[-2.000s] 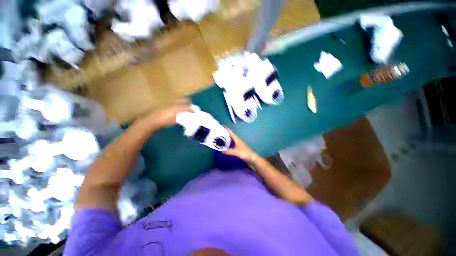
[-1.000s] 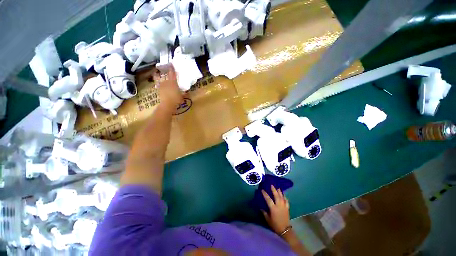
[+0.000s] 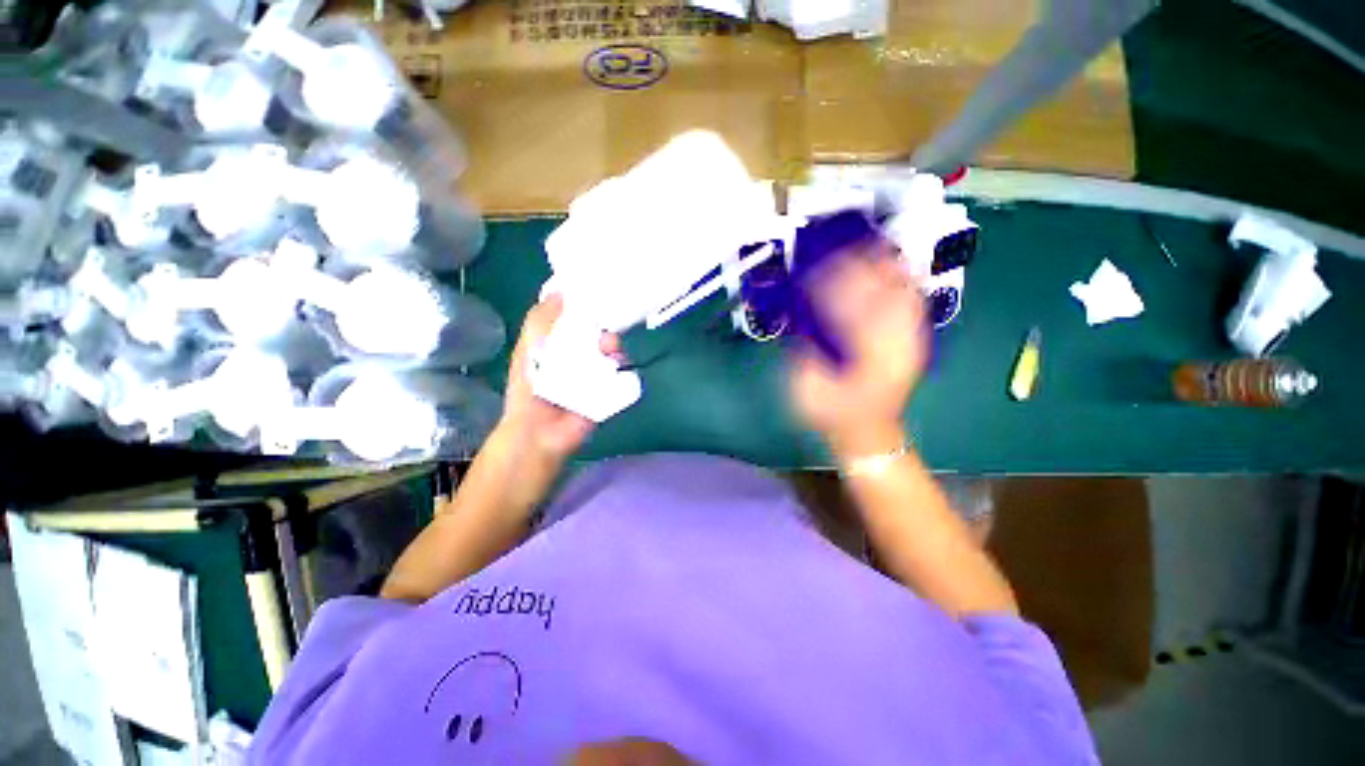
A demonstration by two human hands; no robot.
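Observation:
My left hand grips the bracket end of a white security camera, held up over the bench with its bracket toward me. A thin white antenna sticks out at its right side. My right hand, blurred, holds a dark blue-purple cleaning cloth just right of the held camera. The cloth and hand partly hide the finished cameras standing behind on the green mat; a black lens panel and round lens show there.
Bagged cameras fill the left side. Printed cardboard lies along the far side. To the right are a white tissue scrap, a yellow-handled tool, an orange-brown bottle and another white camera. A grey post slants at far right.
My left hand has come back from the heap beyond the cardboard with a camera. My right hand has lifted the cloth off the mat. The view has shifted and levelled.

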